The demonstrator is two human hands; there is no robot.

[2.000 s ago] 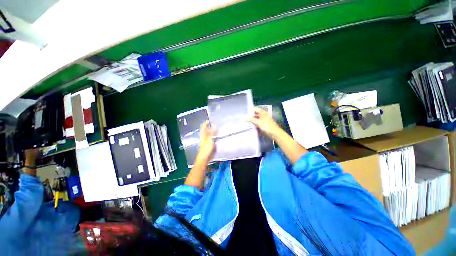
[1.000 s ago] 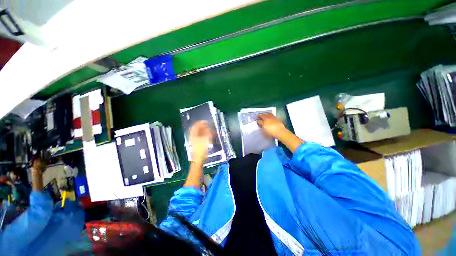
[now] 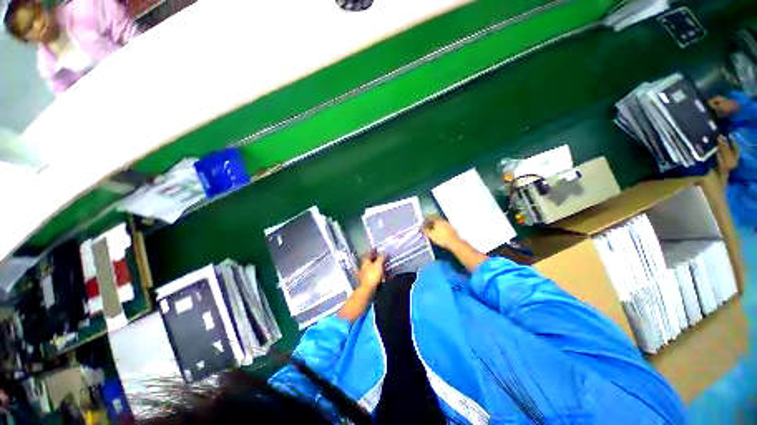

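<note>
A dark grey panel (image 3: 397, 228) with pale glare streaks lies before my body, on the bench mat or a stack. My left hand (image 3: 371, 271) touches its lower left edge. My right hand (image 3: 441, 233) has its fingers at its right edge. I cannot tell if either hand grips it. A stack of dark panels with white edges (image 3: 309, 253) stands to the left, its top shiny. A white separator sheet (image 3: 475, 211) lies to the right of my right hand.
An open carton (image 3: 581, 274) holds upright white-edged pieces at right. A beige box with wires (image 3: 573, 192) is behind it. Leaning panel bundles stand left (image 3: 199, 324) and far right (image 3: 674, 123). A blue bin (image 3: 222, 172) is on the back ledge. Another worker's hands (image 3: 727, 133) touch the right bundle.
The raised panel seen earliest is no longer held up. My left hand has moved right from the left stack to the panel before me. The view has turned; another worker shows at right.
</note>
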